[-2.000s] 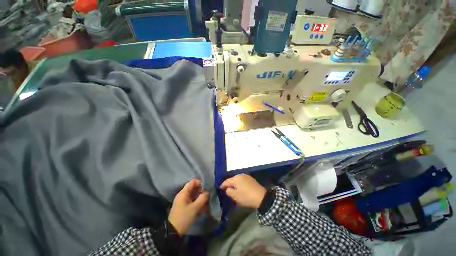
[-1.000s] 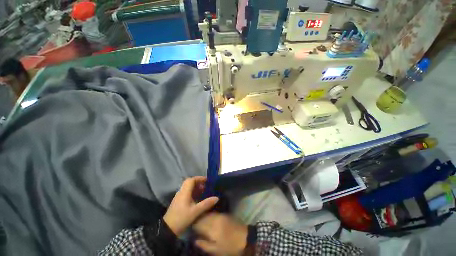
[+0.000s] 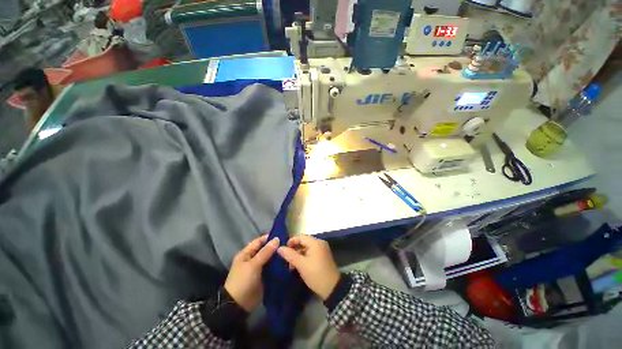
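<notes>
The grey fabric panel (image 3: pixel 157 198) is draped over the left side and hangs towards me. A dark blue strip (image 3: pixel 292 187) runs along its right edge, from beside the needle area down between my hands. My left hand (image 3: pixel 249 271) pinches the strip at the fabric's edge. My right hand (image 3: pixel 312 264) pinches the same strip just to the right, fingertips close to the left ones. The cream sewing machine (image 3: pixel 382 99) stands beyond, its lamp lit. Whether the fabric lies under the presser foot is hard to tell.
On the white table (image 3: pixel 341 208) lie blue-handled snips (image 3: pixel 402 192), a thin blue pen-like item (image 3: pixel 380 144), a metal strip (image 3: pixel 487 158), black-handled shears (image 3: pixel 513 163) and a yellow-green roll (image 3: pixel 545 139). An open drawer with a white roll (image 3: pixel 453 247) is below. A person (image 3: pixel 34 92) is at far left.
My hands were lower and overlapping with the right one blurred; now they are higher and side by side on the strip. The strip's lower part is pulled slightly left and bends more.
</notes>
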